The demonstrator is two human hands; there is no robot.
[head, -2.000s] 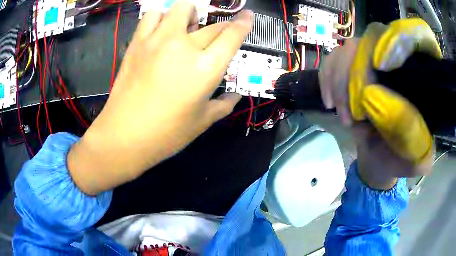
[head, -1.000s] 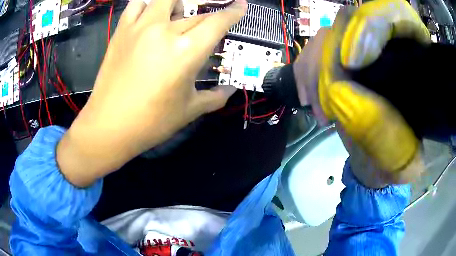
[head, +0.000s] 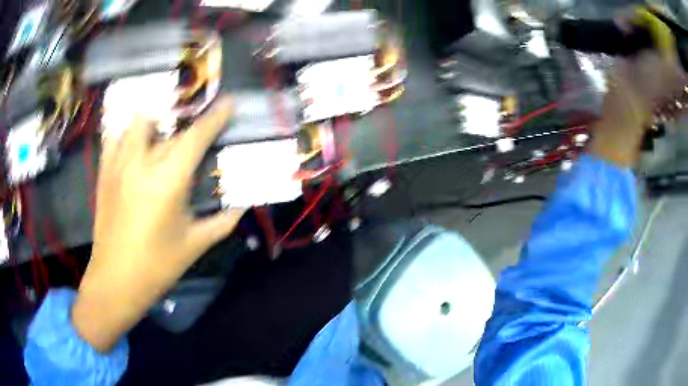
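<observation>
The picture is blurred. My bare left hand (head: 147,196) is spread over the left units, thumb and forefinger apart on either side of a heat sink base plate (head: 260,172); whether they touch it is unclear. This plate looks plain white, with fins above it and copper-coloured pipes at its right. My right hand (head: 645,75), with yellow finger coverings, is at the far upper right, around a black electric screwdriver (head: 600,35) pointing left. The screwdriver's tip is too blurred to make out.
More heat sinks lie on the dark bench, one with a cyan square (head: 339,89), another farther right (head: 481,114). Red lead wires (head: 305,215) and white connectors hang over the front edge. A pale blue stool (head: 434,301) stands below. Cluttered wires lie at the right.
My right hand and the screwdriver have moved from beside the near base plate to the far upper right. The view has shifted, with the units and my left hand now lower and farther left.
</observation>
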